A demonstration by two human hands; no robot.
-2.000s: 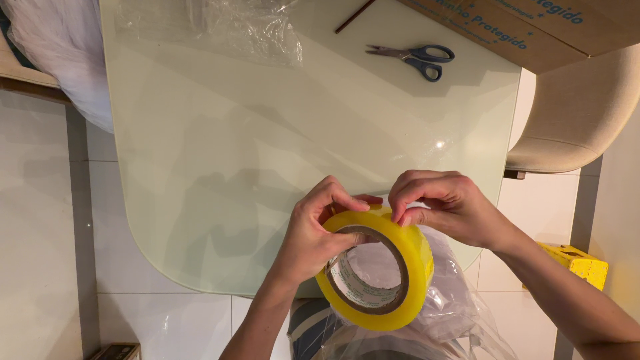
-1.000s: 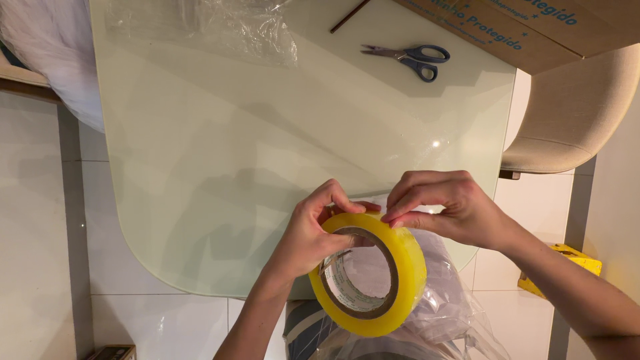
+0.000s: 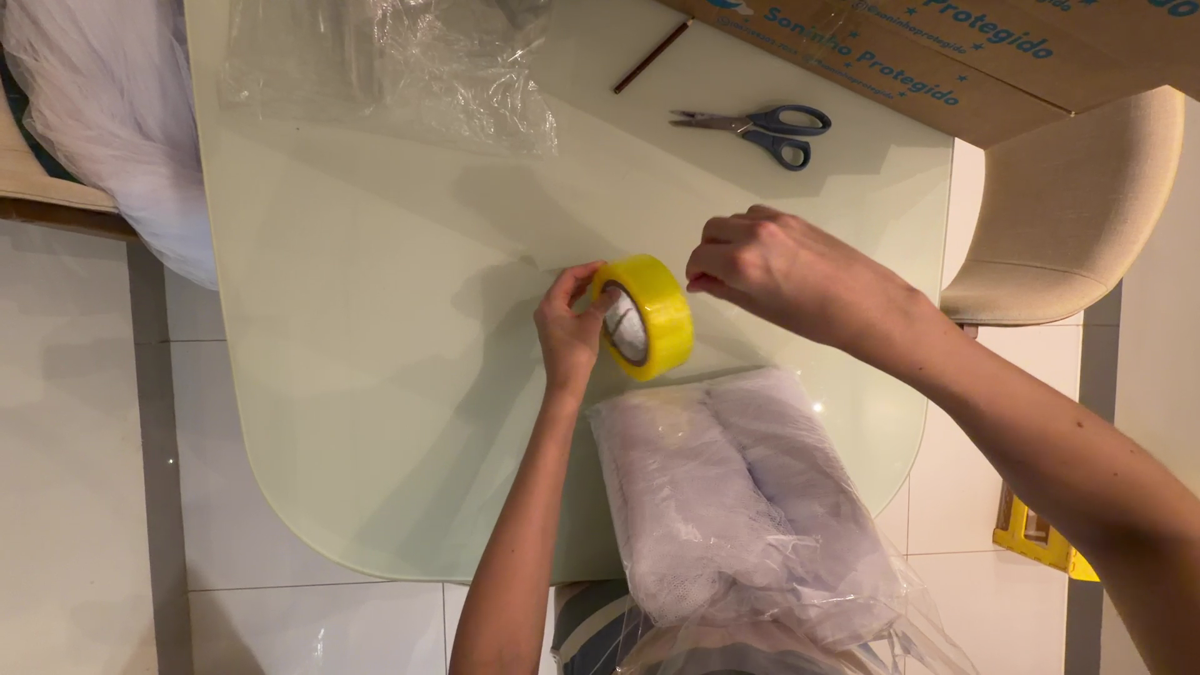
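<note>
My left hand [image 3: 574,328] holds a roll of yellowish packing tape [image 3: 664,319] by its rim, the thumb inside the cardboard core. To the right of the roll, my right hand [image 3: 741,258] has its fingertips pinched together; a strip of clear tape between the hand and the roll cannot be made out. Below them, a clear plastic bag of folded white netting [image 3: 694,497] lies over the table's near edge. Scissors with dark blue handles [image 3: 792,136] rest on the table above my right hand, their blades pointing left.
A frosted glass table [image 3: 375,375] lies beneath. Crumpled clear plastic [image 3: 450,84] is at its far left, a thin dark stick [image 3: 653,56] near the scissors. A cardboard box [image 3: 937,56] fills the far right, above a beige chair [image 3: 1069,206]. White tulle [image 3: 112,122] hangs at the left.
The tape roll has moved up, away from my body, and turned. My right hand has come off the roll and moved right. The bagged netting now shows more fully.
</note>
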